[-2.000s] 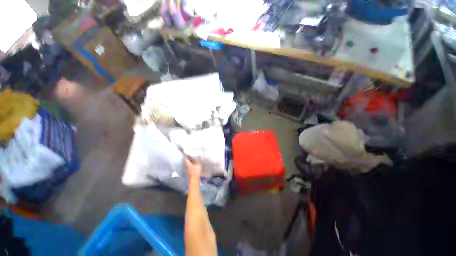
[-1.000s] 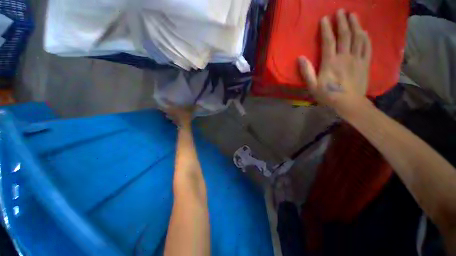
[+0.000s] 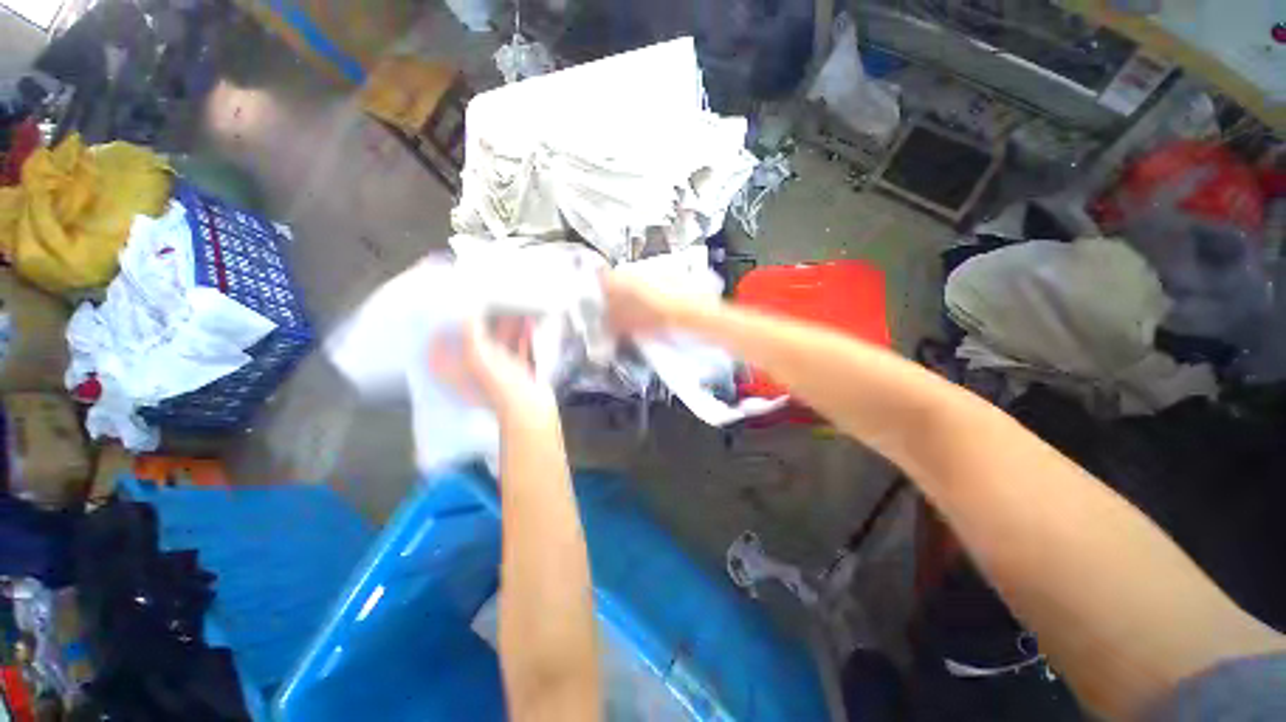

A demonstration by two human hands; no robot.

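Note:
My left hand (image 3: 497, 370) and my right hand (image 3: 635, 308) are together on a bundle of white fabric pieces (image 3: 402, 332), held up in front of me between a white stack and a blue plastic crate. The bundle is blurred by motion, and its loose ends hang to the left and right. Fingers of both hands are partly hidden by fabric. Behind it stands a tall stack of white and cream fabric pieces (image 3: 578, 134). The blue plastic crate (image 3: 423, 564) is below my hands, with a little pale material inside.
A red stool-like block (image 3: 832, 303) stands right of the stack. A perforated dark blue crate (image 3: 247, 268) with white fabric and a yellow cloth (image 3: 85, 205) are at left. Cream fabric (image 3: 1058, 303) lies at right. A small wooden stool (image 3: 412, 96) is behind.
My right hand has left the red block and moved to the fabric. My left hand has risen from the stack's lower edge. Both now hold a white bundle, and the view has widened.

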